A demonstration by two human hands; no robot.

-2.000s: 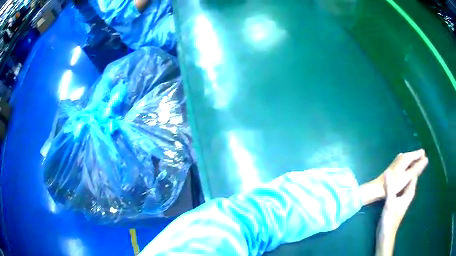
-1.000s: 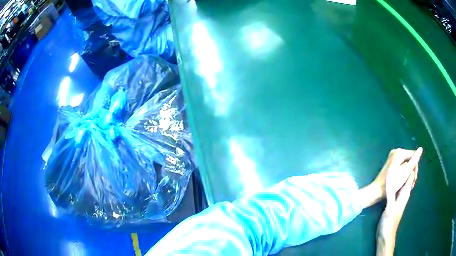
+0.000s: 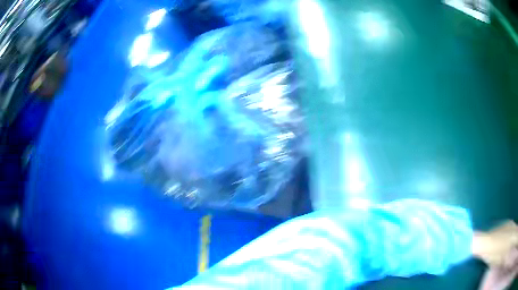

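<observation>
The picture is blurred. My left hand [image 3: 498,242] is at the right edge, cut off by it, at the end of a pale blue sleeve lying over the green surface [image 3: 409,113]. Part of my right hand or wrist [image 3: 500,277] shows just below it in the bottom right corner, mostly out of the picture. The two appear close together or touching. Fingers are not clear, and no held object can be made out. A white item [image 3: 470,8], possibly a box, is at the top right edge of the green surface.
A large tied clear-blue plastic bag [image 3: 210,130] stands left of the green surface, over a dark box-like shape. The glossy blue floor [image 3: 79,198] has a yellow line [image 3: 204,243]. Blue cloth [image 3: 250,8] shows at the top. A brown object [image 3: 50,73] is at the far left.
The view has swung left, so the bag, green surface and my hands sit further right. My hands are now partly cut off. More of the white item shows at the top right.
</observation>
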